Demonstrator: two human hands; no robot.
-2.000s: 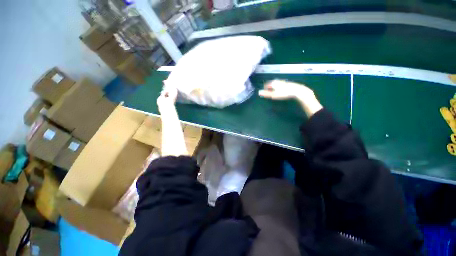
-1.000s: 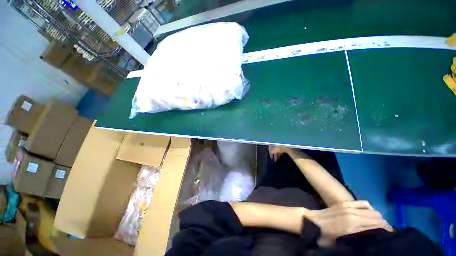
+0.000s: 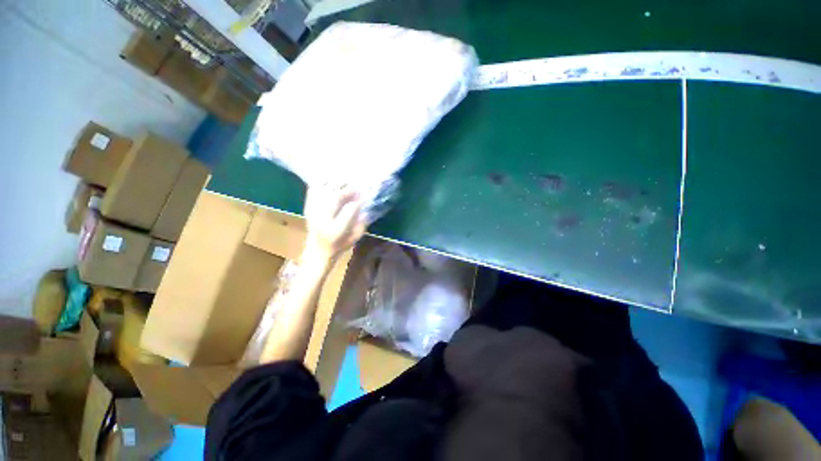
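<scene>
A large clear poly bag (image 3: 351, 103) looks milky white and lies full on the green table's left part. Its contents are washed out by glare. My left hand (image 3: 333, 216) grips the bag's near corner at the table's front edge, with the fingers closed on the film. My right hand cannot be made out. A skin-coloured shape (image 3: 770, 434) is cut off at the bottom right edge, and I cannot tell whose it is.
A large open carton (image 3: 202, 288) holds bagged goods below the table at left, behind my forearm. A smaller open carton (image 3: 383, 360) beside my lap holds spare bags (image 3: 432, 315). Stacked cartons (image 3: 144, 185) stand far left. A white rail (image 3: 594, 68) crosses the green table (image 3: 540, 198).
My left hand has gone from my right arm to the bag's near corner. The bag is turned, with that corner drawn to the table edge. The yellow pieces at right have left the view.
</scene>
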